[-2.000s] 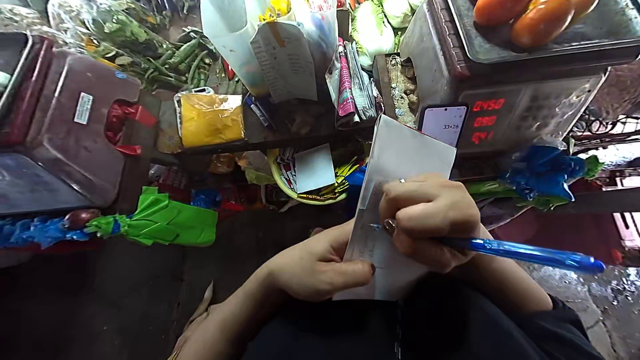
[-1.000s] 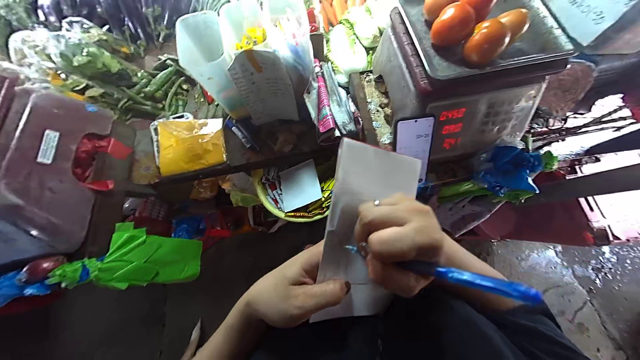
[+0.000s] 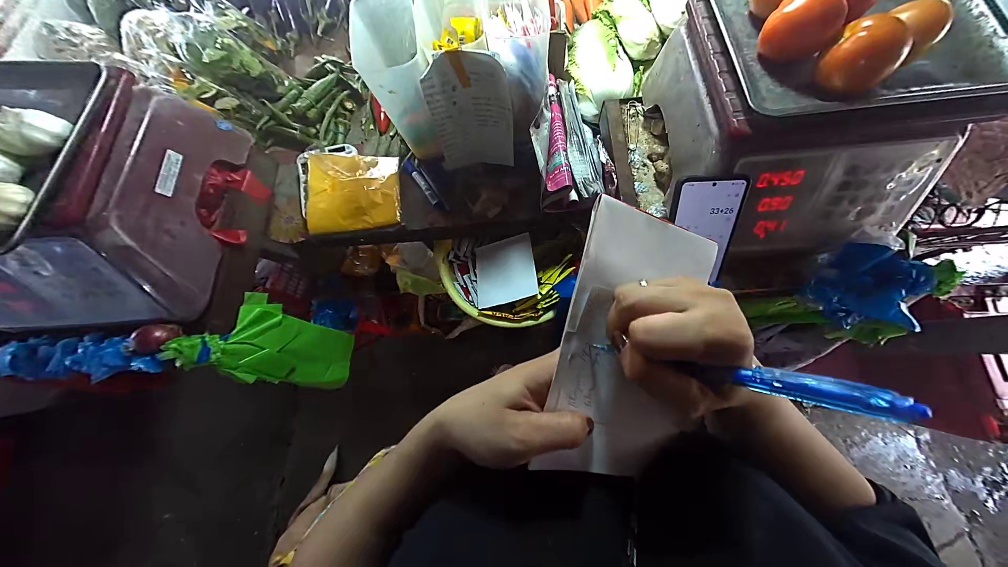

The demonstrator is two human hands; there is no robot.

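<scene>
A narrow paper notepad (image 3: 650, 248) lies slanted in front of my lap, with faint handwriting on its page. My left hand (image 3: 516, 425) holds its lower left edge, thumb on top of the paper. In my right hand (image 3: 685, 339), which wears a ring, is a blue pen (image 3: 835, 392); its tip touches the page and its long barrel points right. Just behind the notepad's top edge a smartphone (image 3: 711, 206) leans against a digital scale (image 3: 846, 185), showing a calculation on its screen.
Tomatoes (image 3: 866, 51) lie on the scale's tray. Another scale (image 3: 169, 197) stands left, near a green plastic bag bundle (image 3: 287, 342). A yellow packet (image 3: 352, 191), marker pen (image 3: 425, 183) and plastic containers (image 3: 394, 71) line the shelf edge. Below sits a basket (image 3: 516, 320) of sachets.
Both hands keep hold of the notepad and the pen, and the pen's tip stays at the page. Nothing has been let go.
</scene>
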